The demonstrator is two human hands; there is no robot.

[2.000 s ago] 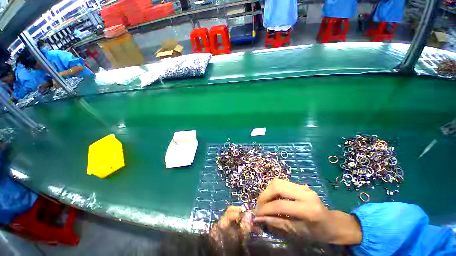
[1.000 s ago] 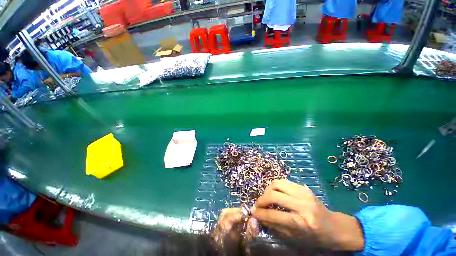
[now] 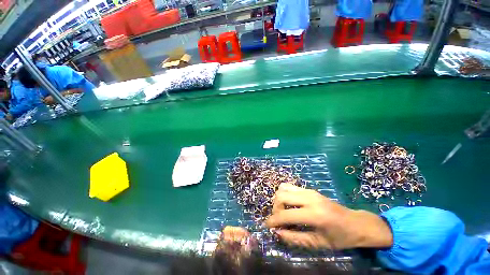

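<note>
A heap of small rings [image 3: 257, 182] in copper, silver and dark purple lies on a clear ribbed tray [image 3: 217, 201]. My right hand [image 3: 306, 217] is over the near right part of the heap, fingers bent and fingertips down by the rings; whether it pinches one is hidden. My left hand [image 3: 236, 250] is at the bottom edge, dark, blurred and partly cut off, over the tray's near edge; its hold cannot be made out. The two hands are apart. A second heap of rings [image 3: 389, 172] lies on the green surface at the right.
A yellow tray [image 3: 109, 177] and a white tray [image 3: 190, 166] are at the left. A small white slip [image 3: 271, 144] lies behind the clear tray, and a thin pale stick [image 3: 452, 153] at far right. A bag of silvery parts [image 3: 193, 77] is on the far ledge. People in blue sit beyond.
My hands, close together at the near edge of the heap before, have moved apart. My left hand is lower and further left. The whole view has tilted slightly.
</note>
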